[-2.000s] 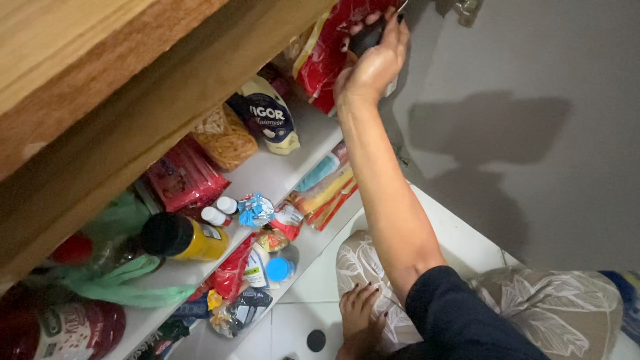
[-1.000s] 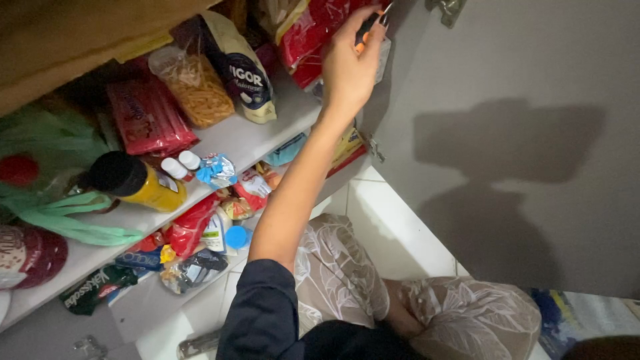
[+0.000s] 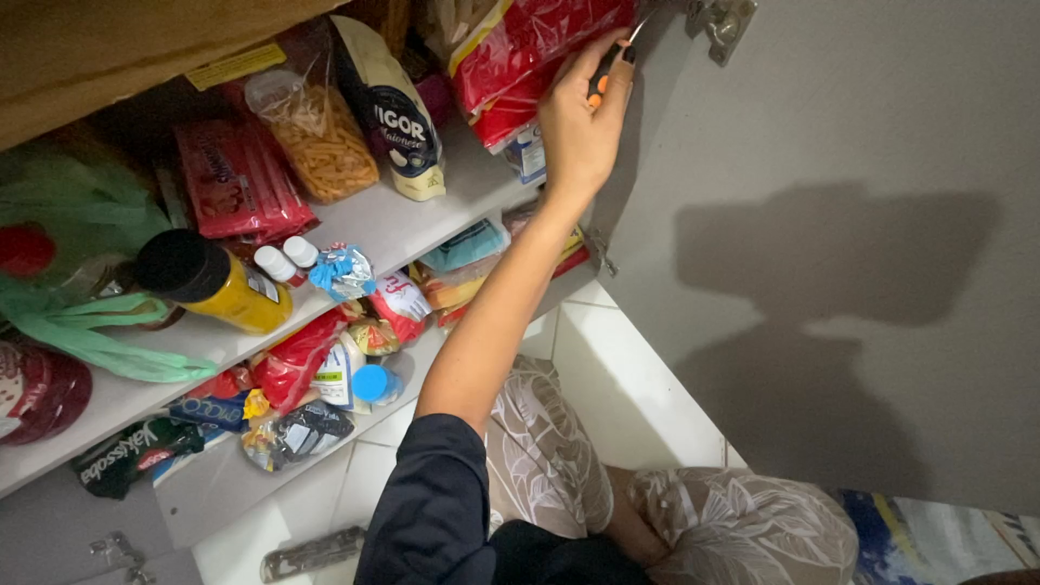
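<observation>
My left hand (image 3: pixel 583 122) is raised at the right end of the upper shelf, beside the open cupboard door. It grips a small hand tool (image 3: pixel 603 80) with a black and orange handle; a thin metal tip shows past my fingers, but its kind is unclear. Just left of the hand lie red plastic food packages (image 3: pixel 520 61), and a small blue and white carton (image 3: pixel 528 154) is below them. A Vigor mayonnaise pouch (image 3: pixel 402 122) and a clear bag of orange-brown dry food (image 3: pixel 329 138) stand further left. My right hand is out of view.
The grey door (image 3: pixel 853 146) with its metal hinge (image 3: pixel 721 26) bounds the right side. Left are a yellow bottle with black cap (image 3: pixel 236 288), a green plastic bag (image 3: pixel 73 203) and a dark red jar (image 3: pixel 41 390). Packets and a blue-capped container (image 3: pixel 375 383) fill the lower shelf.
The view has shifted. My left hand stays near the red packages, and the orange parts of the tool's handle, not visible two seconds ago, now show.
</observation>
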